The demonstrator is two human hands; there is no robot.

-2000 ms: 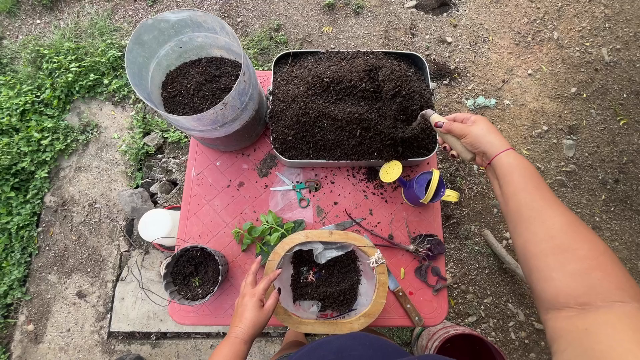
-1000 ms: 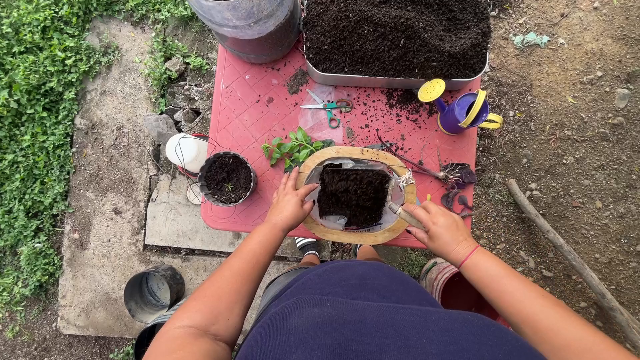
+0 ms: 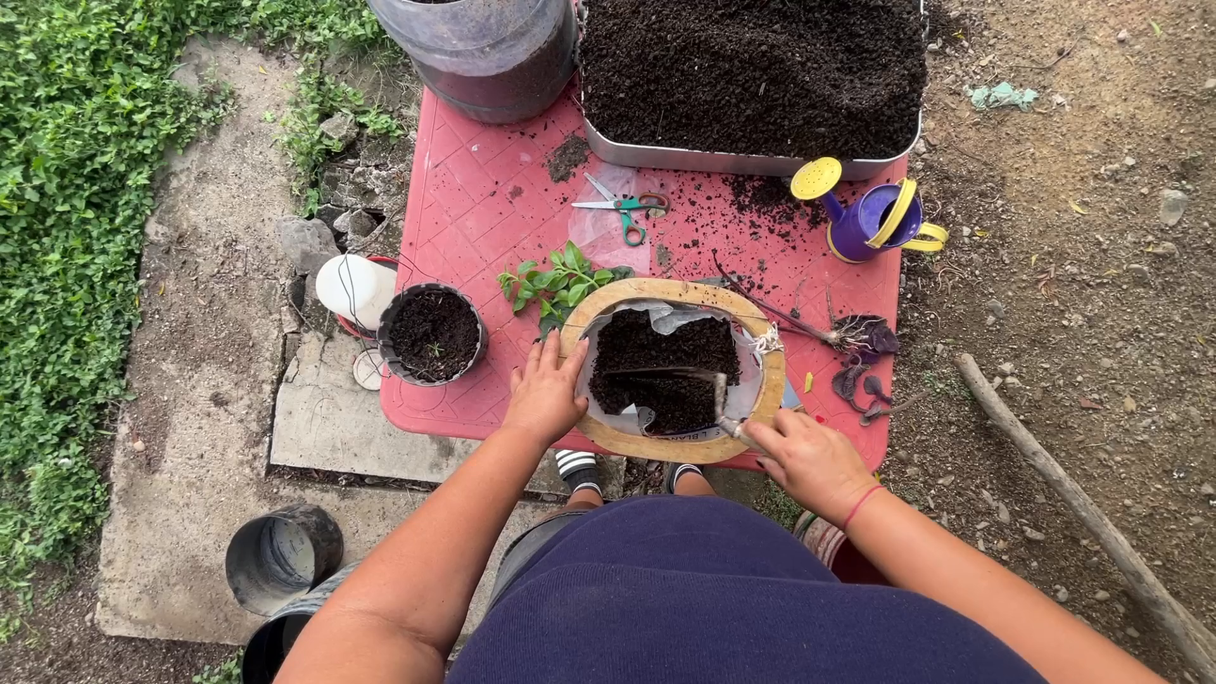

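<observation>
My left hand (image 3: 548, 388) rests with spread fingers on the left rim of an oval container with a wooden rim (image 3: 608, 439). Dark soil (image 3: 665, 347) and a pale plastic liner fill its inside. With my right hand (image 3: 807, 456) I grip the handle of a hand trowel (image 3: 727, 408) at the container's right side; its blade lies on the soil, pointing left. Green leafy cuttings (image 3: 560, 282) lie behind the left rim. On the right is a purple-leaved plant with bare roots (image 3: 860, 334). White string is tied at the rim's right side.
On the pink table (image 3: 456, 190) are a metal tray of soil (image 3: 750, 76), a clear plastic bucket (image 3: 484, 57), scissors (image 3: 622, 204), a purple watering can (image 3: 874, 223) and a small pot (image 3: 432, 334). Black pots (image 3: 285, 559) stand on the ground at left, a long stick (image 3: 1083, 494) lies at right.
My right hand has moved with the trowel from the soil tray to the wooden-rimmed container. More soil is in the container. The view has shifted toward my body.
</observation>
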